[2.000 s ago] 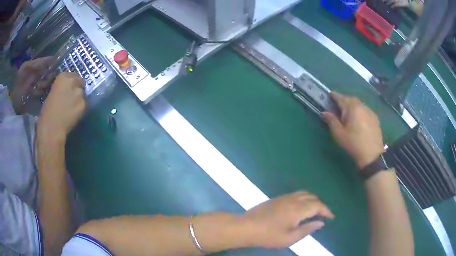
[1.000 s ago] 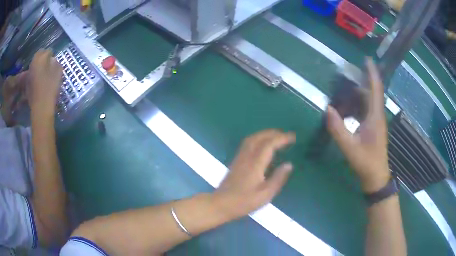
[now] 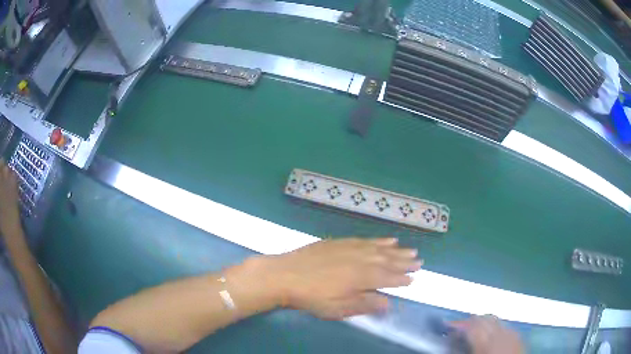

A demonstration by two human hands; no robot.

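A grey jig bar (image 3: 367,200) with a row of round seats lies in the middle of the green surface, with nothing touching it. My left hand (image 3: 346,276) is palm down just below it, fingers extended and slightly apart; its underside is hidden. A thin bright plate (image 3: 408,330), blurred, lies or moves near the bottom edge, its left end partly behind my left hand. My right hand (image 3: 491,335) is blurred and cut off by the bottom edge, with its fingers closed at the plate's right end.
Stacked dark jigs (image 3: 456,86) stand at the far side, with another pile (image 3: 564,59) beyond. A queued jig (image 3: 211,70) lies by the far strip, left of a small bracket (image 3: 363,107). A short jig (image 3: 597,261) is at right. The machine, red button (image 3: 59,137) and coworker's arm are left.
The view has swung right. The central jig bar and bottom plate now show. My right hand has moved from the far strip to the bottom edge; my left hand is flatter.
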